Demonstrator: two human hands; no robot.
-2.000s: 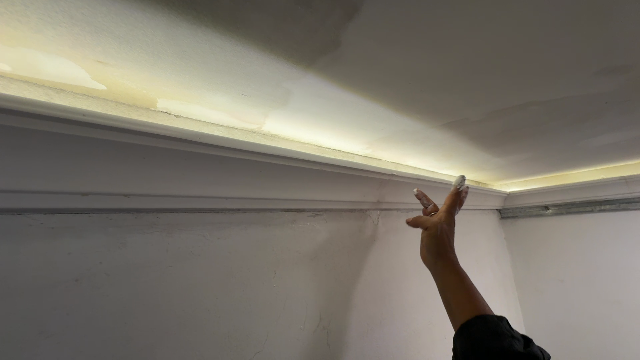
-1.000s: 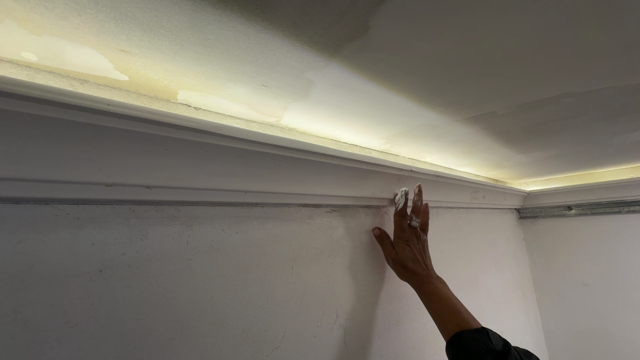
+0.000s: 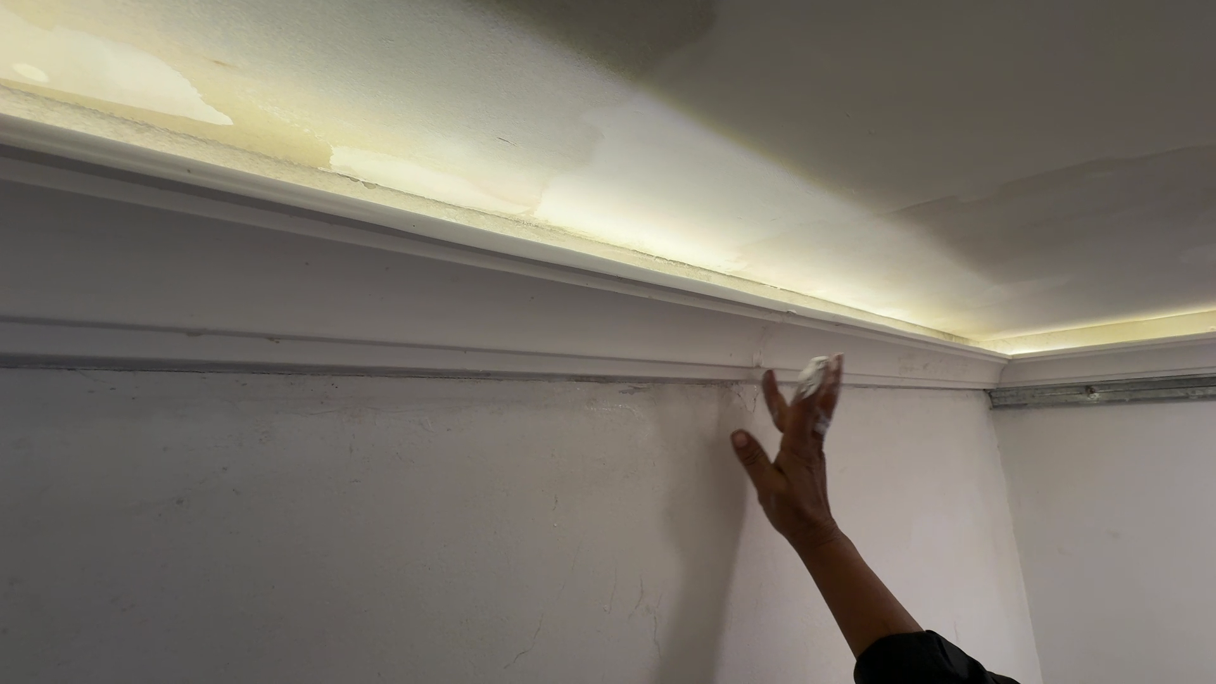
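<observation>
My right hand point(image 3: 796, 465), in a dark sleeve, is raised at the right of centre, with its thumb out to the left and its fingers spread upward. A dab of white paste point(image 3: 812, 376) sits on the fingers, and white smears mark them. The fingertips overlap the lower edge of the white cornice point(image 3: 570, 328) in the view; whether they touch it is unclear. A faint vertical joint line point(image 3: 763, 344) shows in the cornice just above the hand. My left hand is not in view.
The pale wall point(image 3: 380, 513) below has fine cracks. Yellowish light glows above the cornice on a patchy ceiling point(image 3: 902, 114). At the right, beyond the wall corner, a grey metal-looking strip point(image 3: 1102, 391) runs beneath the cornice.
My right hand was higher, over the cornice, two seconds ago, then came down to its lower edge. Since one second ago its fingers have spread further apart.
</observation>
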